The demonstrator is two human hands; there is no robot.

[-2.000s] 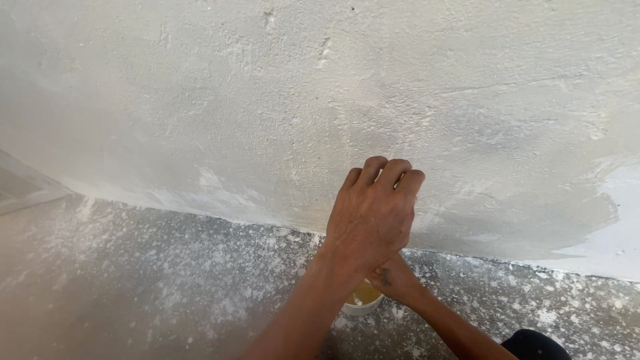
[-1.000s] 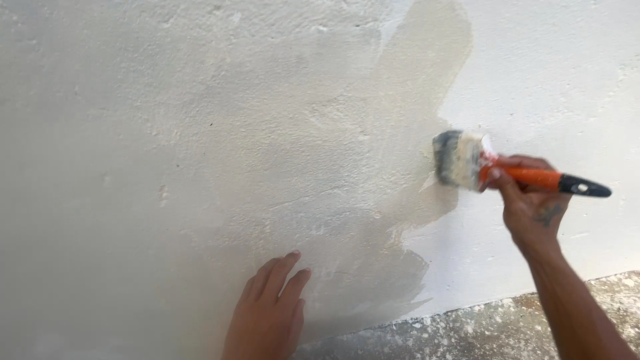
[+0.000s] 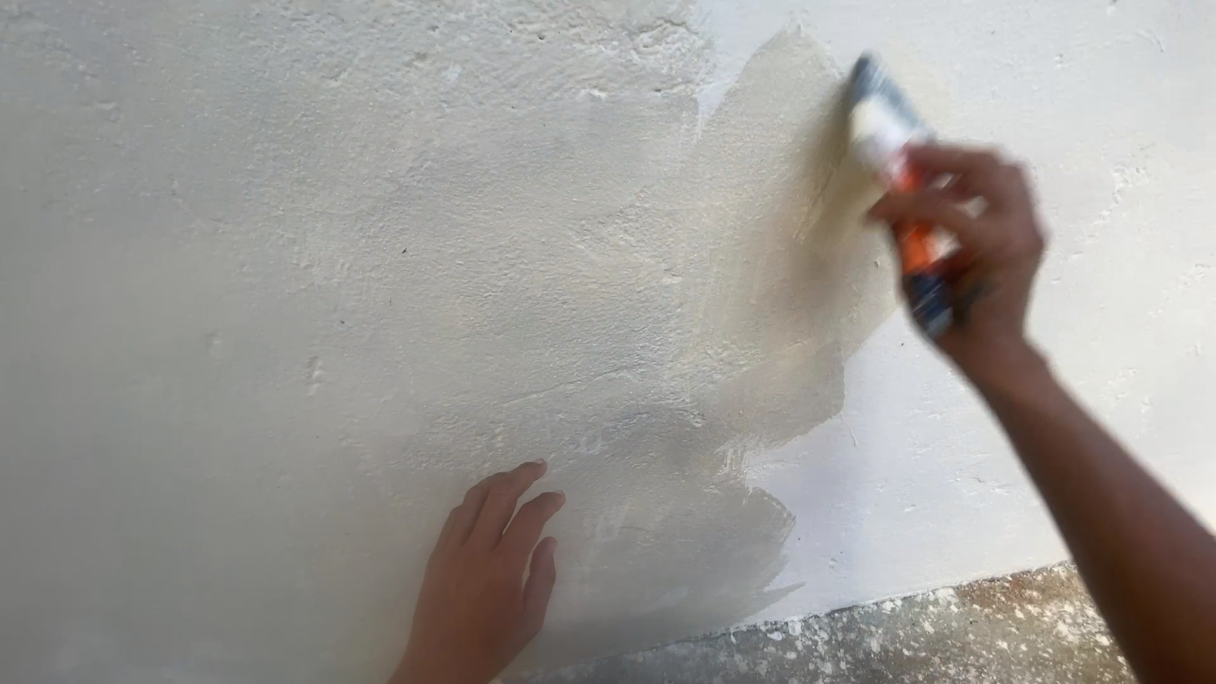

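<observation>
My right hand (image 3: 978, 237) grips a wide paintbrush (image 3: 917, 237) by its orange and dark handle, at the upper right. The bristles point up and lie at the wall, by the upper right edge of a darker, wet-looking coat (image 3: 769, 218); the brush is blurred. My left hand (image 3: 484, 570) holds nothing. Its fingers are apart and bent near the lower part of the plastered wall (image 3: 380, 313); whether they touch it, I cannot tell. Right of the darker coat the wall is whiter.
A grey concrete floor (image 3: 912, 632) with white paint spatter runs along the foot of the wall at the lower right. The wall surface is rough, with pits and ridges in places.
The brush in my right hand has moved up the wall and turned from pointing left to pointing up. The darker coat reaches further right than one second ago. The view has shifted since the earliest frame.
</observation>
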